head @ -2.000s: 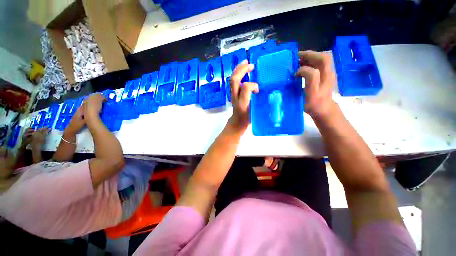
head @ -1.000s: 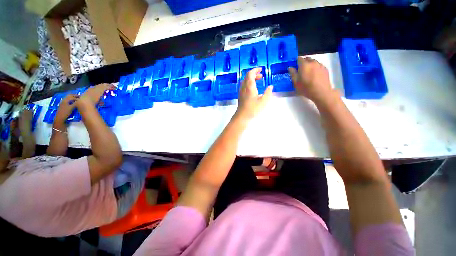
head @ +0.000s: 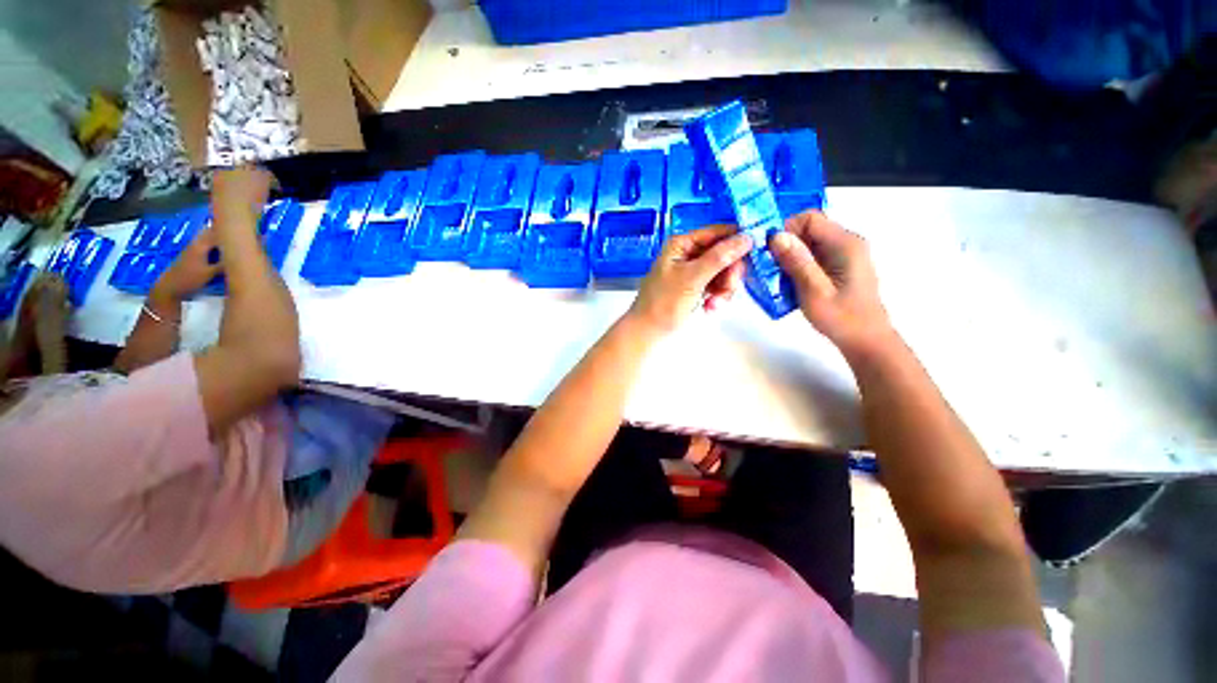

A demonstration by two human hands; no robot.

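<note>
A blue plastic tray (head: 742,174) is held edge-on and tilted above the bench, its narrow side towards me. I cannot tell whether it is one tray or several nested. My left hand (head: 691,274) pinches its lower left edge. My right hand (head: 830,271) grips its lower right side. Behind it, a row of laid-out blue trays (head: 558,224) runs to the left, cavities up. The held tray partly hides the trays at the right end of the row.
The white bench (head: 1014,314) has a black strip (head: 921,127) behind it, with a clear glossy pack (head: 667,126) on it. A neighbouring person (head: 240,287) reaches towards a carton (head: 320,67) of white parts at the left. An orange stool (head: 350,560) stands below.
The separate tray at the right has left its place, and a blue tray is now between my hands. My hands have come together. The neighbour's hand has moved up to the carton.
</note>
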